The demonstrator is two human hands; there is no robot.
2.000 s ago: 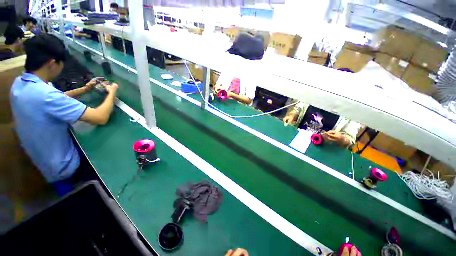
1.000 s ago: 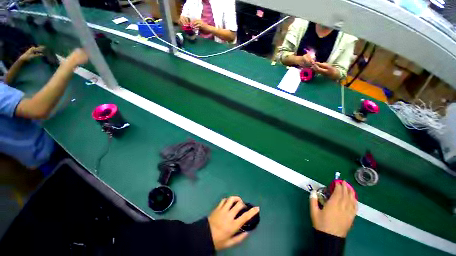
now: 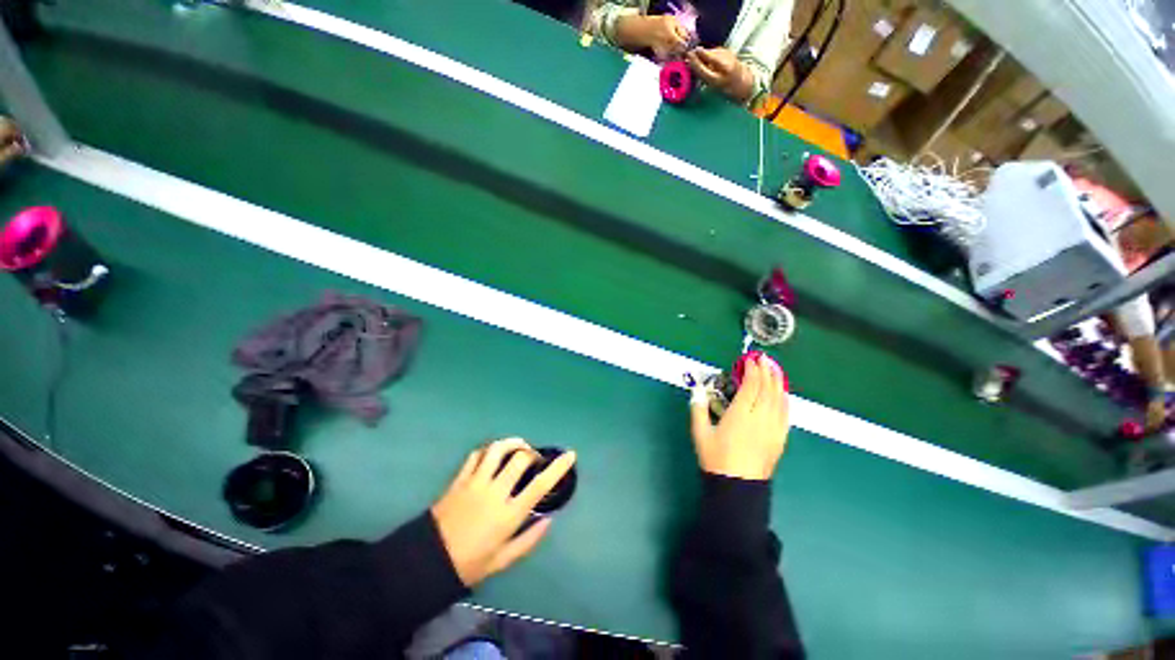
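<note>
My left hand (image 3: 490, 505) is on a black round housing (image 3: 552, 481) standing on the green bench, its fingers over the near side and top. My right hand (image 3: 744, 429) holds an inner assembly with a magenta flared end (image 3: 760, 373) at the near white rail; its pale wired body shows beside the thumb. The fingers hide part of both pieces. Another black housing (image 3: 269, 490), open end up, stands left of my left hand.
A crumpled dark grey cloth (image 3: 338, 351) lies left. A housed unit with magenta mouth (image 3: 36, 241) stands far left. Beyond the rail (image 3: 541, 322) lie a spoked ring piece (image 3: 769, 322) and other magenta-ended units. A person works opposite, near a grey-white machine (image 3: 1041, 239).
The view has turned right and down, so things appear further left. Both hands keep to the same pieces as one second ago; the person in blue has left the view except for a hand.
</note>
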